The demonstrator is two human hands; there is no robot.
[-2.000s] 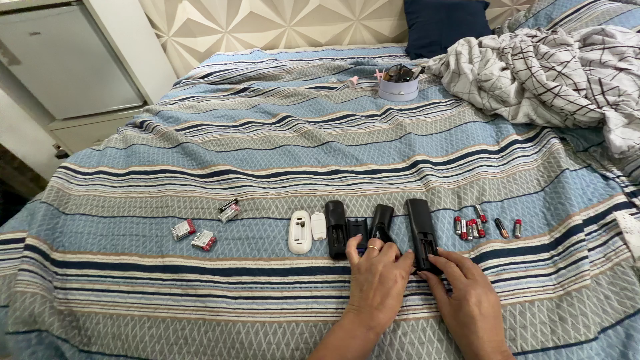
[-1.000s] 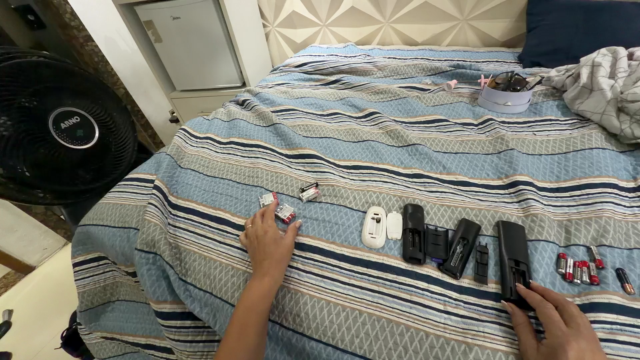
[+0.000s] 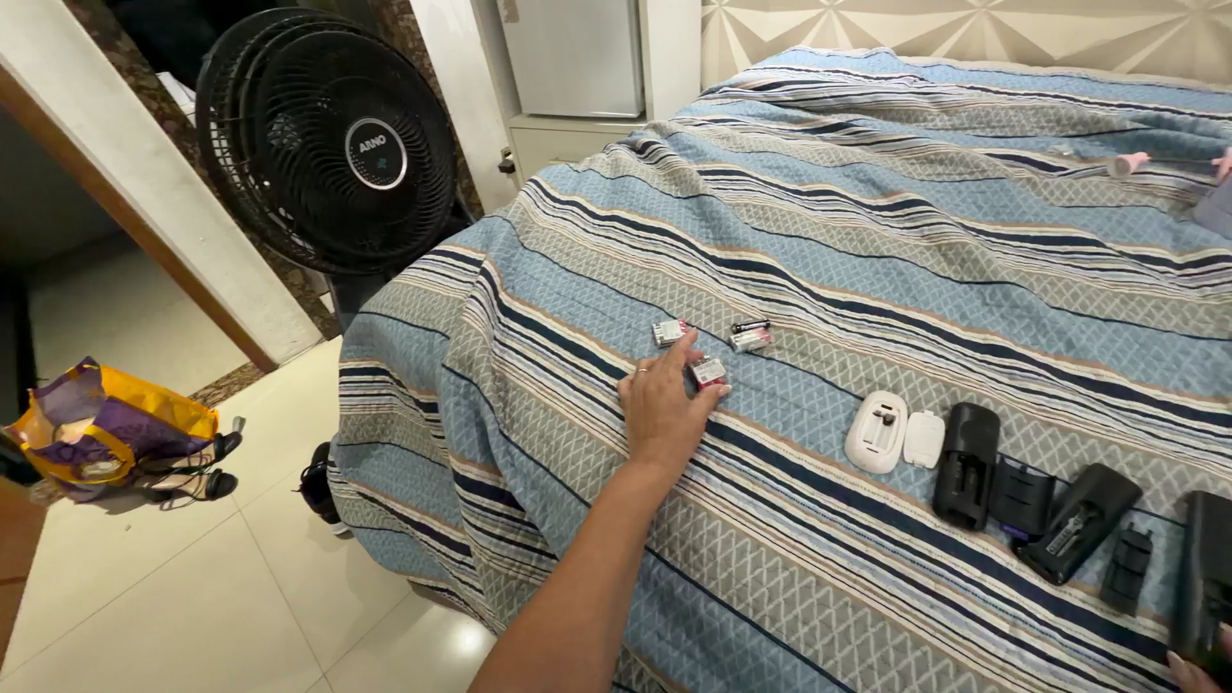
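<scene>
My left hand (image 3: 666, 402) rests on the striped bedspread, its thumb and fingers around a small battery pack (image 3: 708, 372). A second battery pack (image 3: 670, 333) lies just beyond the fingertips, and a third pack (image 3: 752, 340) with a loose dark battery (image 3: 751, 326) lies to the right. Only the fingertips of my right hand (image 3: 1193, 674) show at the lower right corner, by a black remote control (image 3: 1205, 568). Between the hands lie a white computer mouse (image 3: 877, 432), its cover (image 3: 924, 439), a black remote (image 3: 966, 466), a dark cover (image 3: 1021, 495), another opened remote (image 3: 1079, 524) and a narrow cover (image 3: 1126, 568).
A black fan (image 3: 356, 144) stands beyond the bed's left side. A yellow and purple bag (image 3: 106, 428) and dark sandals (image 3: 207, 484) are on the tiled floor, with a shoe (image 3: 322, 489) by the bed. A lilac container (image 3: 1215, 210) is at the right edge.
My left hand has left the remotes and moved left to the battery packs. The view has swung left, so the loose batteries on the right are out of frame.
</scene>
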